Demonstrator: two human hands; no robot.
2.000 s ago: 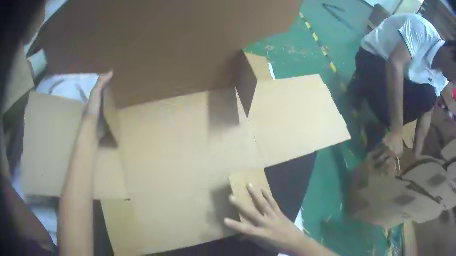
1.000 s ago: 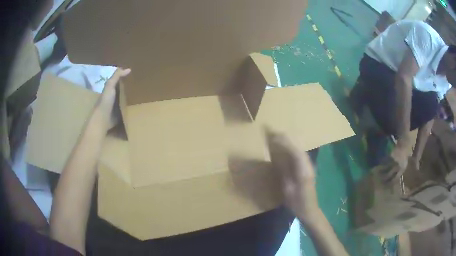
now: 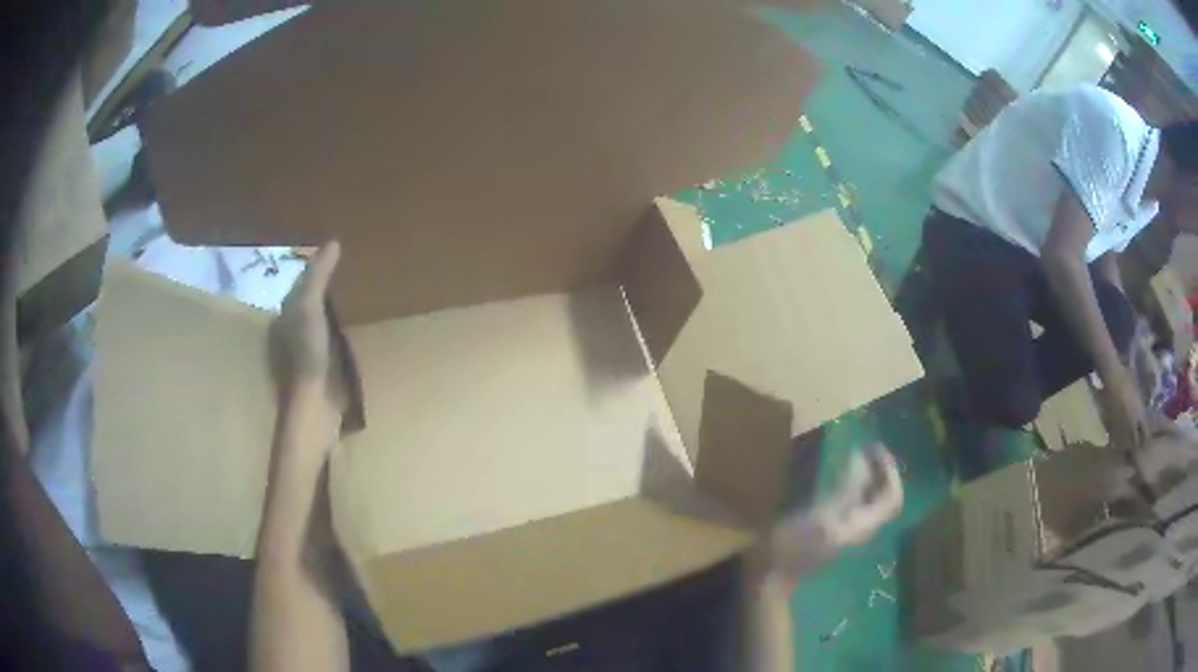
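Note:
A part-folded box (image 3: 506,420) lies open over my lap. Its brown lid panel (image 3: 486,131) rises at the far edge. The front panel (image 3: 552,565) stands up on the near edge. The left side panel (image 3: 177,407) and right side panel (image 3: 788,315) spread outward. Corner flaps stand at the far right (image 3: 661,282) and near right (image 3: 742,440). My left hand (image 3: 309,322) holds the far-left corner, its fingers against the flap there. My right hand (image 3: 847,505), blurred, is off the box at its near-right corner, fingers apart and curled, empty.
At right a person in a white shirt (image 3: 1038,171) bends over open brown boxes (image 3: 979,551). Green floor (image 3: 861,591) with scattered cardboard offcuts lies between us. Large cardboard (image 3: 53,197) stands at the left edge, beside a white sheet (image 3: 197,269).
The front panel has risen from flat to standing, and the near-right corner flap now stands upright. My right hand has moved from that flap to the right, off the box. My left hand stays at the far-left corner.

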